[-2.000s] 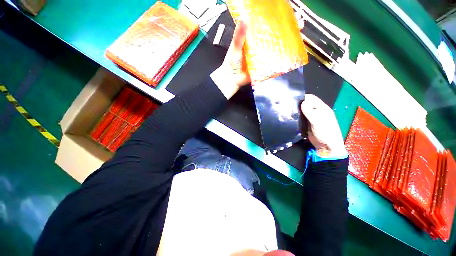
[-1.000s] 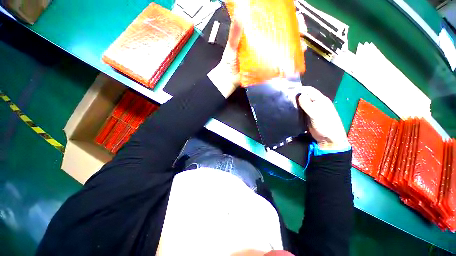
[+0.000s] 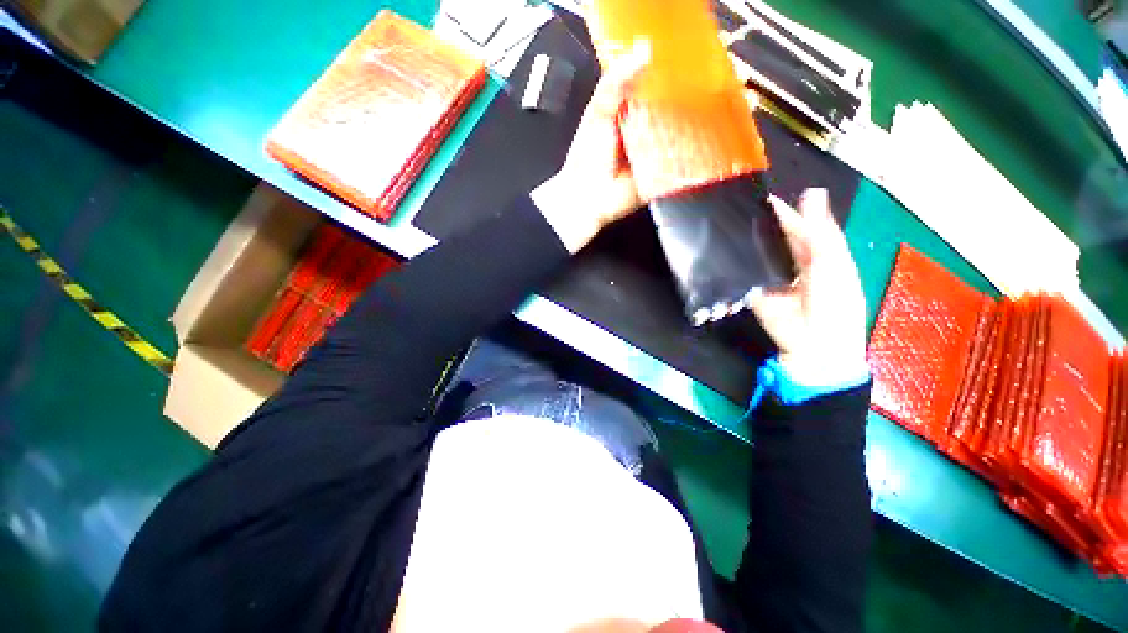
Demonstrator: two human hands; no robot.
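Observation:
A shiny red-orange bubble bag (image 3: 695, 118) is held above the black mat. A glossy black sheet (image 3: 721, 241) sticks out of the bag's near end, with small pale tabs on its near edge. Its far part is hidden in the bag. My left hand (image 3: 600, 161) grips the bag's left side. My right hand (image 3: 816, 291) is at the black sheet's right side and near corner, fingers against it, with a blue band at the wrist. Whether a board lies with the sheet cannot be seen.
A stack of packed boards (image 3: 377, 111) is at left. Empty bubble bags (image 3: 990, 396) lie at right. Film sheet stock (image 3: 804, 74) and white sheets (image 3: 983, 198) lie at the back. An open carton (image 3: 223, 297) is below the bench edge. The black mat (image 3: 501, 161) lies under my hands.
Less of the black sheet shows beyond the bag than before. My right hand has moved from the sheet's side down to its near corner.

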